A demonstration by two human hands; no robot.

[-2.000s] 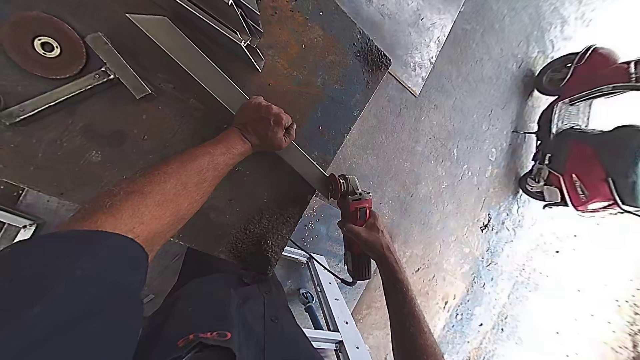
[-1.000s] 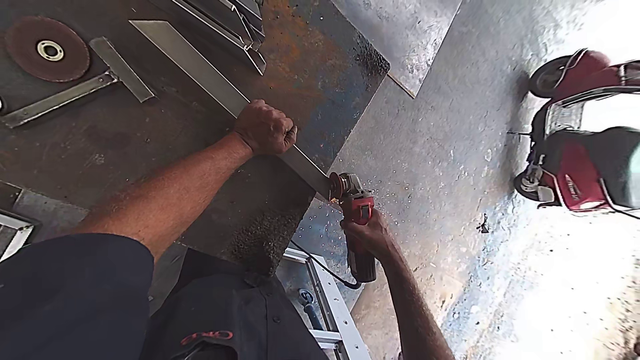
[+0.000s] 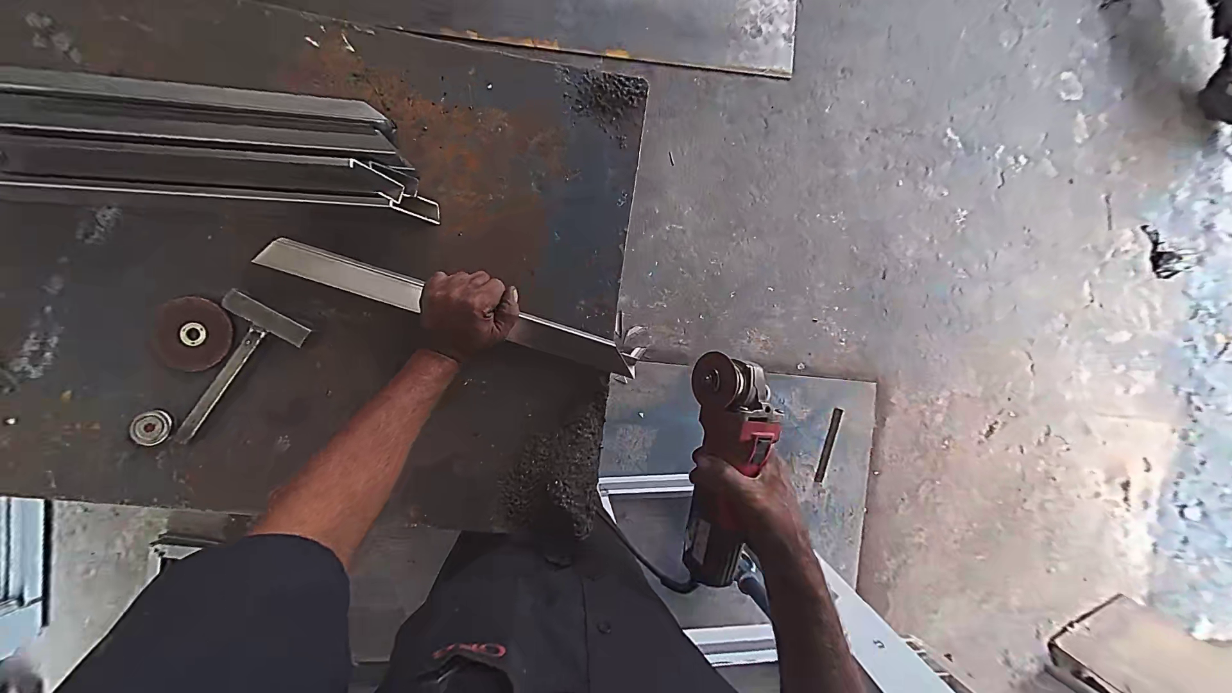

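My left hand point(image 3: 469, 313) is closed around a long metal profile point(image 3: 356, 274) that lies slantwise on the steel table point(image 3: 385, 462). The profile's right end, cut at an angle, reaches the table's right edge. In my right hand point(image 3: 756, 491) is a red and black angle grinder point(image 3: 736, 452), its small disc point(image 3: 714, 380) facing up and standing apart from the profile, to the right of its end. A black cord runs from the grinder's lower end toward the table edge.
Several metal profiles point(image 3: 192, 144) lie at the table's upper left. Left of my forearm are a brown grinding disc point(image 3: 192, 334), a T-shaped metal piece point(image 3: 236, 371) and a small round metal part point(image 3: 151, 427). A white metal frame point(image 3: 736, 643) stands below right; a dark strip point(image 3: 828, 445) lies on a plate beyond.
The grinder in my right hand has come away from the profile's end, which it touched earlier. My left hand still grips the profile. The view has turned strongly, and the red scooter is out of sight.
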